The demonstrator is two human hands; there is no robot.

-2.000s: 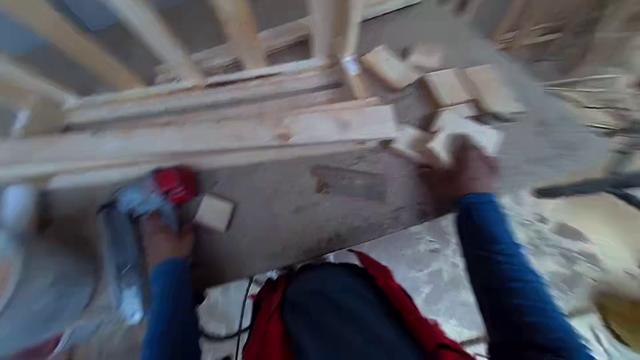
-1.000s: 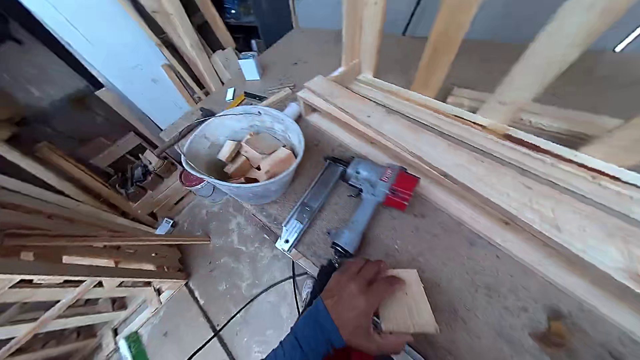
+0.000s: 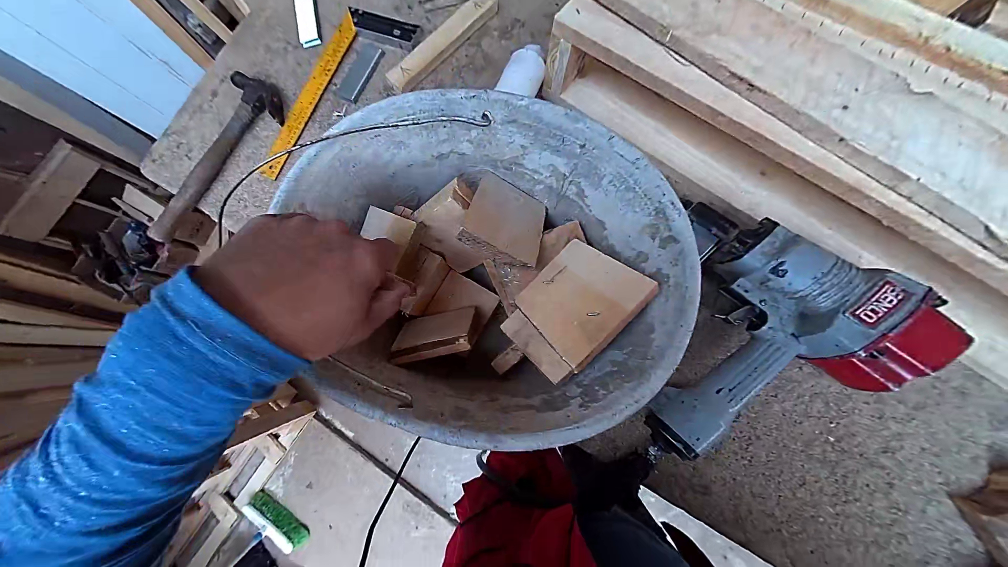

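My left hand (image 3: 303,283), in a blue sleeve, is over the left side of a grey metal bucket (image 3: 630,197), fingers curled beside the wood offcuts. Whether they grip a block is hidden. A pale small block (image 3: 390,228) lies beside its knuckles. Several square wood blocks are in the bucket; a large one (image 3: 587,303) with staples in its face is on the right. A Senco pneumatic nailer or stapler (image 3: 819,307), grey with a red cap, lies right of the bucket. My right hand is out of view.
A hammer (image 3: 209,157), yellow ruler (image 3: 311,94), metal piece (image 3: 361,72) and wood strip (image 3: 441,43) lie beyond the bucket. A white bottle (image 3: 521,71) touches its far side. Long boards (image 3: 756,134) run along the upper right. A green brush (image 3: 279,520) is low on the left.
The view has swung left and closer to the bucket. My left hand, on a square wood block near the nailer a second ago, is now over the bucket.
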